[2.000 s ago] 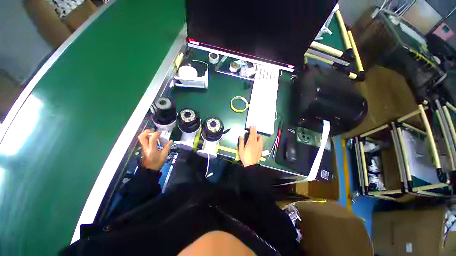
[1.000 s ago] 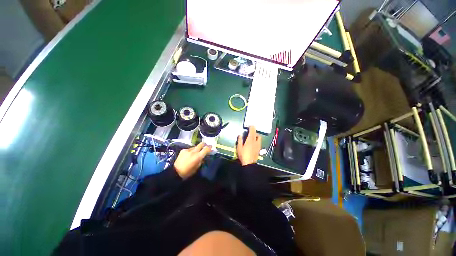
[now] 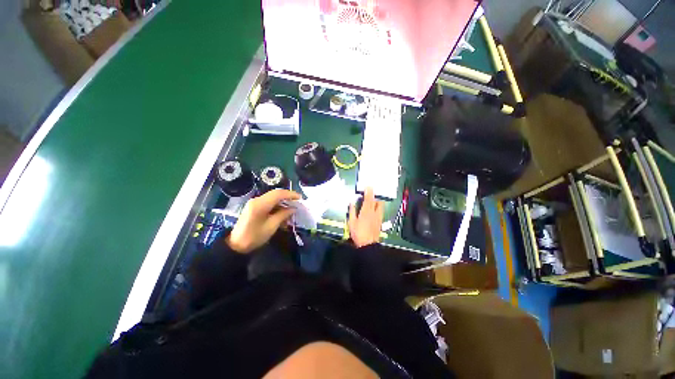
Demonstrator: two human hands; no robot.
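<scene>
Three security cameras with black ball heads stand along the bench's front: the left one (image 3: pixel 232 176), the middle one (image 3: pixel 272 178), partly behind my hand, and the right one (image 3: pixel 314 164), set farther back and tilted. My left hand (image 3: pixel 259 222) has thumb and fingers closed on the white base part of the right camera; a short white cable with a small plug hangs below. The exact grip is blurred. My right hand (image 3: pixel 366 220) rests with fingers spread at the near end of the white keyboard (image 3: pixel 381 152), holding nothing visible.
The lit monitor (image 3: pixel 370 41) stands behind. A yellow tape roll (image 3: pixel 346 157) and a white camera unit (image 3: pixel 275 118) lie on the bench. The black label printer (image 3: pixel 474 144), mouse (image 3: pixel 422 220) and tube racks (image 3: pixel 585 222) are at right. The green conveyor belt (image 3: pixel 140 133) runs at left.
My left hand went from the left cables to the right camera. That camera has shifted back and tilted. The monitor went from dark to lit. My right hand stays by the keyboard.
</scene>
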